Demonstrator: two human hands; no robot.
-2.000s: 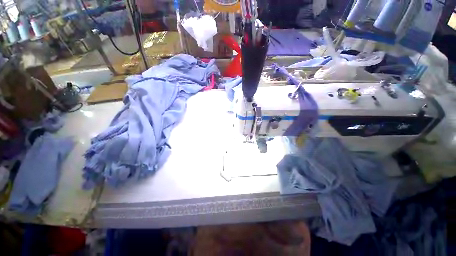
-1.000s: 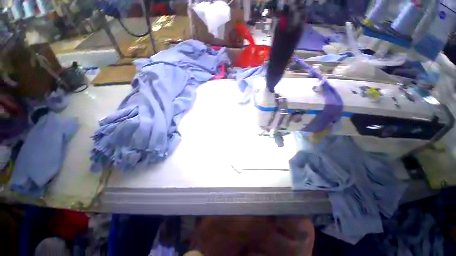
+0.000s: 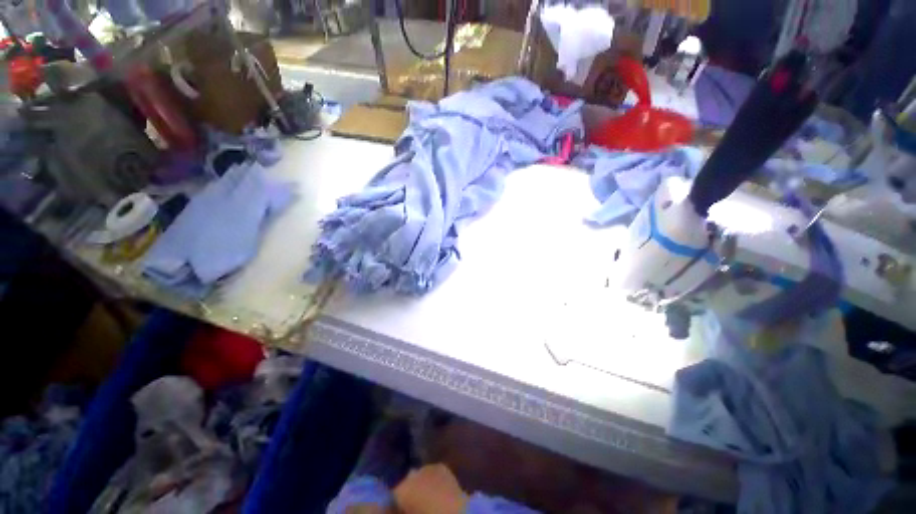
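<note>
A heap of light blue garment pieces lies on the white table, left of the sewing machine. More blue-grey cloth hangs over the table's front edge below the machine head. The presser foot area is in glare, and I see no cloth under it. A folded light blue piece lies at the table's left end. At the bottom edge, a blurred skin-toned shape sits between bits of light blue cloth. It may be a hand, but I cannot tell which or what it holds.
A blue crate with a red bag and crinkled plastic bags stands below the table at left. A white roll lies at the left end. A red plastic bag and brown cardboard are at the back. A purple strip hangs over the machine.
The view has swung left and tilted, so the machine and heaps sit further right and more of the crate shows. A skin-toned shape with light blue cloth now shows at the bottom edge.
</note>
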